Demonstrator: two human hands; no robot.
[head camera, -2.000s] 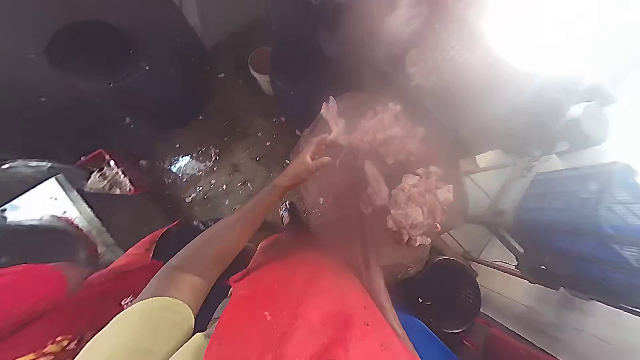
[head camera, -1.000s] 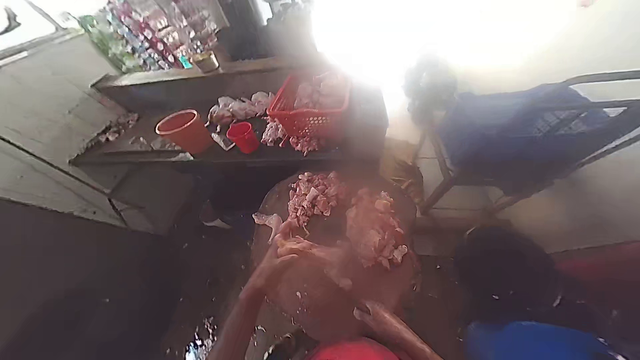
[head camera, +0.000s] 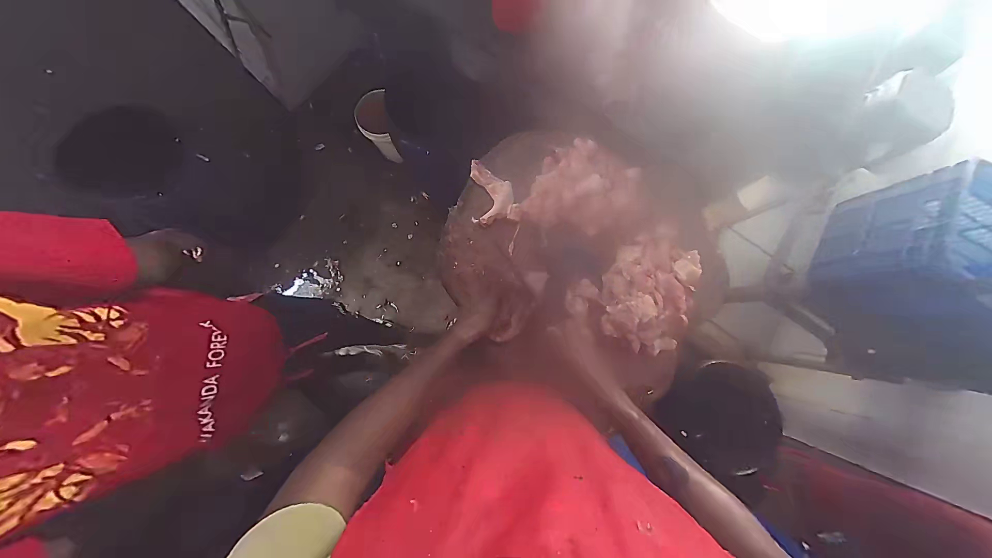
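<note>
Below me is a round chopping block (head camera: 484, 256) bearing two piles of cut raw meat, one pile (head camera: 581, 182) at its far side and another pile (head camera: 647, 294) at its right. A pale piece of raw meat (head camera: 493, 194) lies by the block's far left edge. My left hand (head camera: 504, 302) is low on the left of the block, its fingers bent near some meat; haze and blur hide whether it grips anything. My right hand (head camera: 573, 310) is beside the right pile, blurred, and what it holds cannot be made out.
At the left stands a person in a red printed garment, one hand (head camera: 167, 254) reaching forward. A light-rimmed bucket (head camera: 377, 124) is beyond the block. A blue plastic crate (head camera: 891, 263) is at the right, and a dark round container (head camera: 721, 418) sits close to the block's lower right.
The view has swung down from the counter seen one second ago. My left hand, near the block's far left part two seconds ago, is now lower and closer to my body.
</note>
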